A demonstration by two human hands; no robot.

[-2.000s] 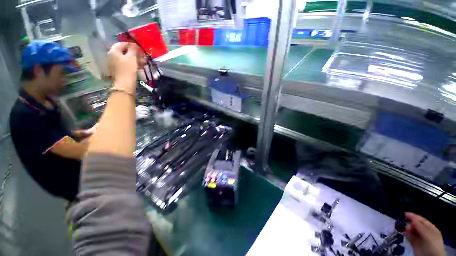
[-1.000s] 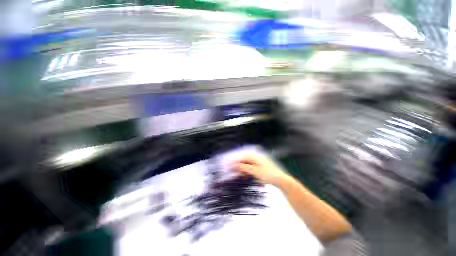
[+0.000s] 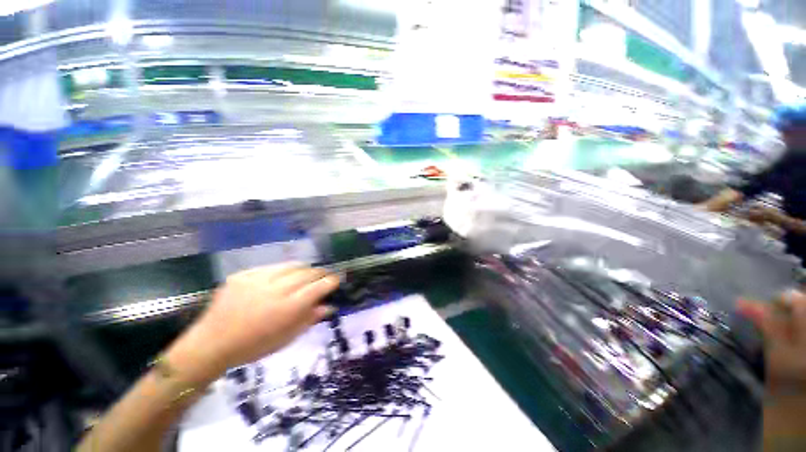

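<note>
A pile of black cable ties with chunky heads point(image 3: 371, 375) lies tangled on a white board point(image 3: 486, 415). My left hand point(image 3: 265, 309), with a thin band at the wrist, is over the board's far left part. Its fingers are bent close together, with dark pieces right under the fingertips; whether it grips one cannot be told. My right hand point(image 3: 782, 331) is blurred and cut off by the right edge, beside the bagged harnesses; what it holds cannot be told.
Bagged black harnesses point(image 3: 619, 327) in clear plastic lie to the right of the board. A metal rail point(image 3: 168, 300) runs behind it. A white tool bin point(image 3: 464, 207) stands at the rail. A blue box point(image 3: 433, 129) is farther back. A person point(image 3: 778, 177) is at the far right.
The view has swung to the right, then steadied. My right hand has left the pile and is at the right edge. My left hand has come in over the board.
</note>
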